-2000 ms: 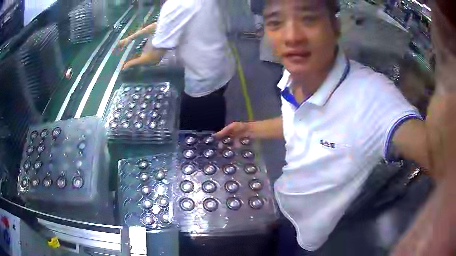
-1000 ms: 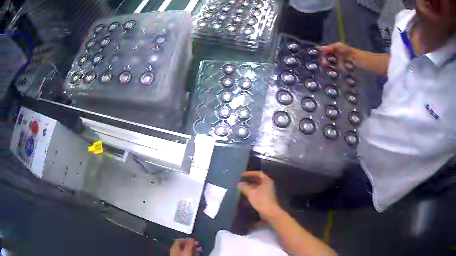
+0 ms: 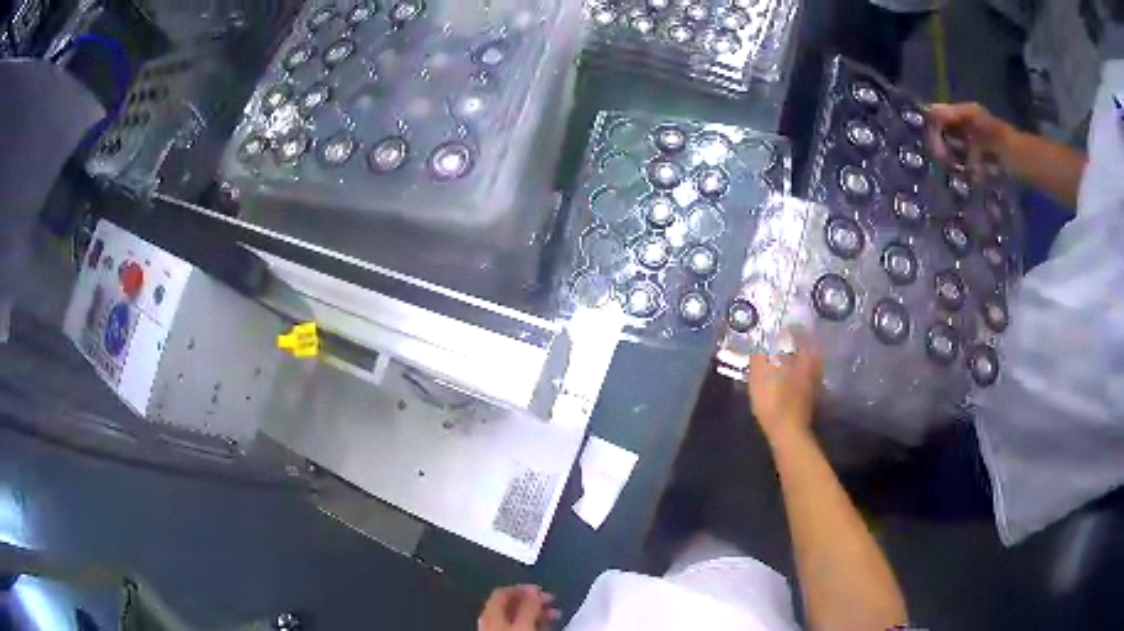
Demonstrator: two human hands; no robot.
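A clear tray (image 3: 869,401) with rows of round dark-ringed parts is at the right. My right hand (image 3: 785,376) is at its near left corner, fingers overlapping the edge; a grip is not clear. A single round part (image 3: 741,314) lies just above these fingers. A clear blister tray (image 3: 600,203), partly filled with round parts, lies left of it on the green surface. My left hand (image 3: 518,606) is low at the bottom edge, partly cut off, fingers curled; whether it holds anything is hidden.
Another person's hand (image 3: 974,133) is on the far right side of the right tray. A thick stack of milky trays (image 3: 493,228) stands at upper left. A white control box (image 3: 407,450) with a red button and yellow tag (image 3: 298,340) is in front. More trays (image 3: 727,77) are behind.
The camera view has swung down and right. My right hand has moved up to the right tray's corner. The right tray now sits more angled, with the other person's hand still on it.
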